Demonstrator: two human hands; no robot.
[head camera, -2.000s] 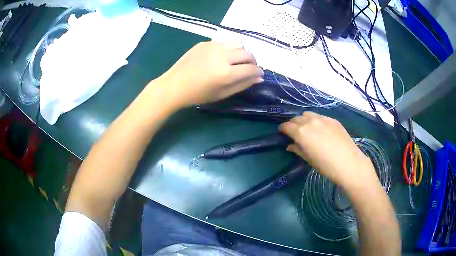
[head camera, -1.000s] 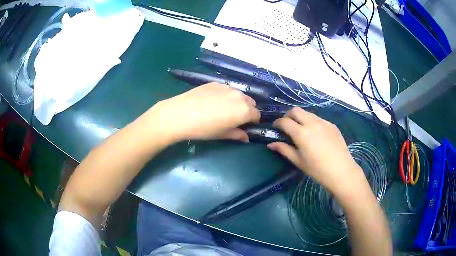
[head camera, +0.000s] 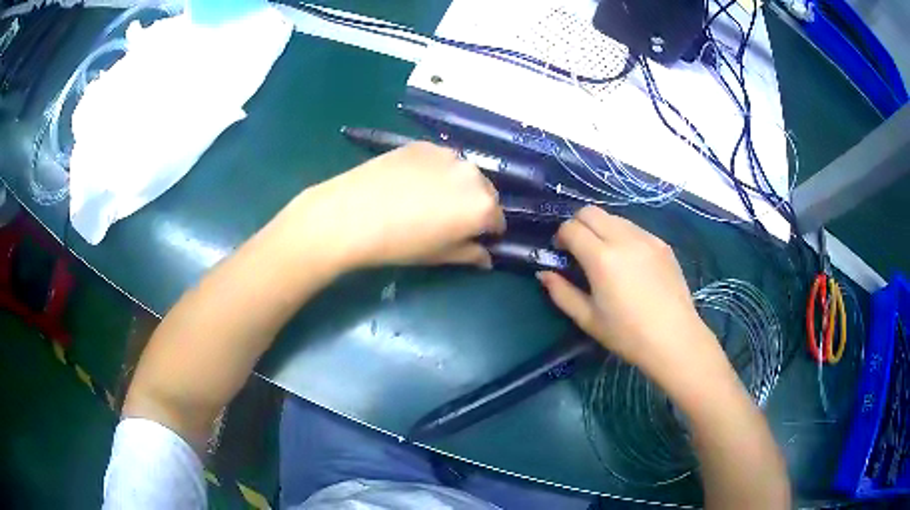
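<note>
Several black 3D pens lie on the dark green bench. My left hand (head camera: 439, 204) and my right hand (head camera: 624, 279) are at the two ends of one black pen (head camera: 529, 256), which both hold; its left end is hidden under my left hand. Another pen (head camera: 544, 209) lies just behind it. Two more pens (head camera: 479, 125) (head camera: 514, 177) lie farther back by the white panel. One pen (head camera: 489, 396) lies apart near the front edge, its rear end by my right wrist. Clear filament (head camera: 619, 184) loops near the rear pens.
A white panel (head camera: 499, 75) carries a black power block (head camera: 654, 28) with cables. A crumpled white heap (head camera: 150, 120) lies at left. At right are a clear filament coil (head camera: 639, 428), scissors (head camera: 826, 319), a blue bin (head camera: 870, 398) and a grey post (head camera: 858, 174).
Both hands have come together on the pen that lay apart in the middle, moved back beside the others. In the last second they have barely shifted. My left hand has uncovered the rear pens.
</note>
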